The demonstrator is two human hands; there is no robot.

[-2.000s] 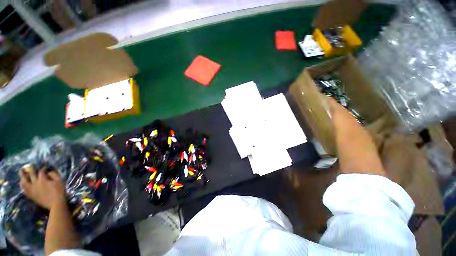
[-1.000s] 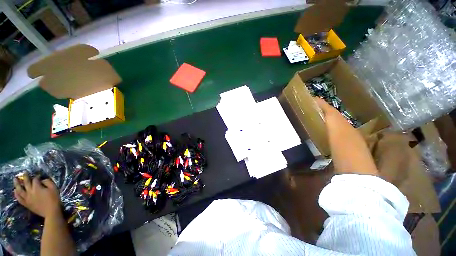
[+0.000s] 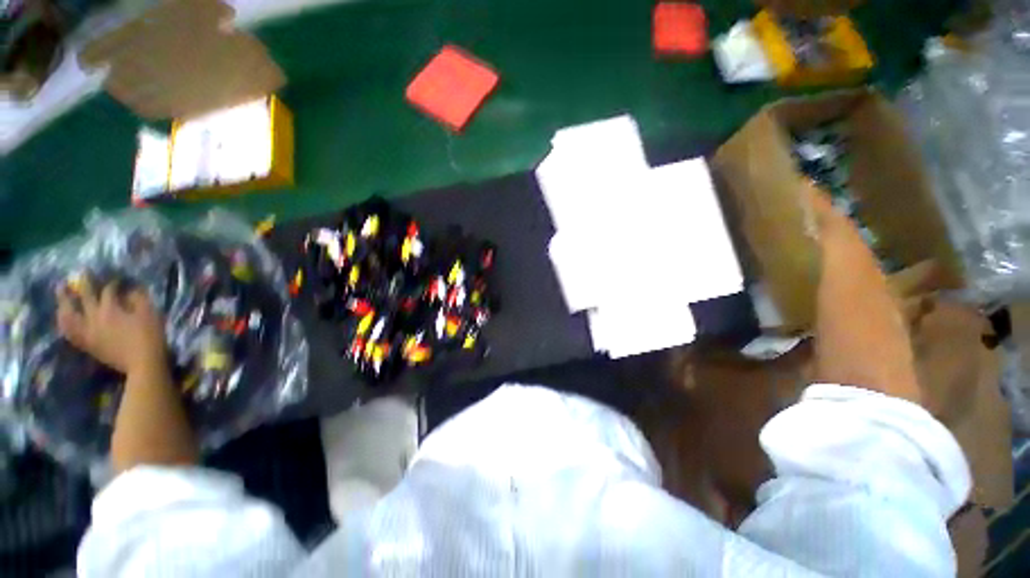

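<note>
My left hand (image 3: 111,327) rests on the clear polybag of AV cables (image 3: 243,356), fingers apart; blur hides whether it touches a cable. My right hand (image 3: 830,215) reaches into the brown carton (image 3: 768,215), its fingers hidden or blurred among small silver-green items (image 3: 825,158). Black AV cables with red, yellow and white plugs (image 3: 395,294) lie in a loose pile between my hands. White die-cut inserts (image 3: 644,243) lie flat between the pile and the carton.
An open yellow box with a white insert (image 3: 226,145) stands on the green belt at upper left, another yellow box (image 3: 819,51) at upper right. Red squares (image 3: 453,87) lie between them. Clear plastic packaging (image 3: 994,169) is at far right, brown paper (image 3: 960,384) below the carton.
The camera view has tilted, so the bench and boxes sit higher in the picture, with more blur. My hands remain at the bag and in the carton.
</note>
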